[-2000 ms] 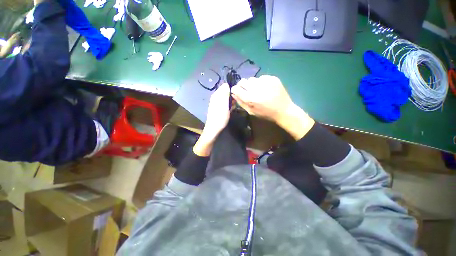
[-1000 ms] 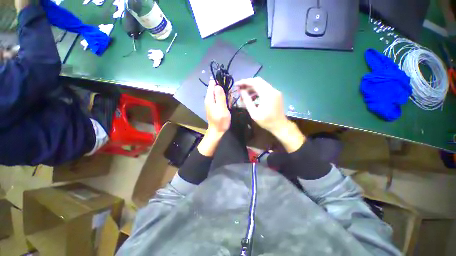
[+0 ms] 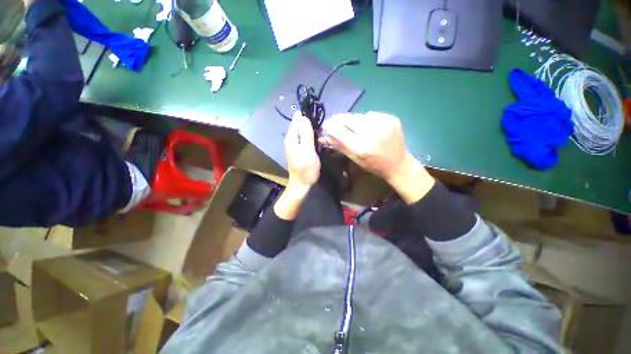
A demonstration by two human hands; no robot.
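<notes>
A black output cable (image 3: 311, 105) is bunched into a small coil above a dark solar panel (image 3: 266, 126). The panel lies back up at the bench's front edge, partly over it. My left hand (image 3: 302, 152) is closed around the lower part of the coil. A loose cable end with its plug (image 3: 351, 63) points up and to the right. My right hand (image 3: 370, 142) is at the coil's right side, fingers bent and pinched close to it. Whether it grips cable or a thin tie is too small to tell.
Blue cloth (image 3: 536, 121) and white wire coil (image 3: 584, 104) lie right. Stacked panels (image 3: 470, 41) and a white sheet (image 3: 304, 17) are at the back. A bottle (image 3: 213, 28) and white scraps (image 3: 215, 78) lie left. Neighbour's sleeve (image 3: 52, 97), red stool (image 3: 183, 176), cartons (image 3: 97, 290) are left.
The coil has risen off the panel and its plug end now sticks up to the right. My right hand opened beside the coil one second ago and has closed again near it.
</notes>
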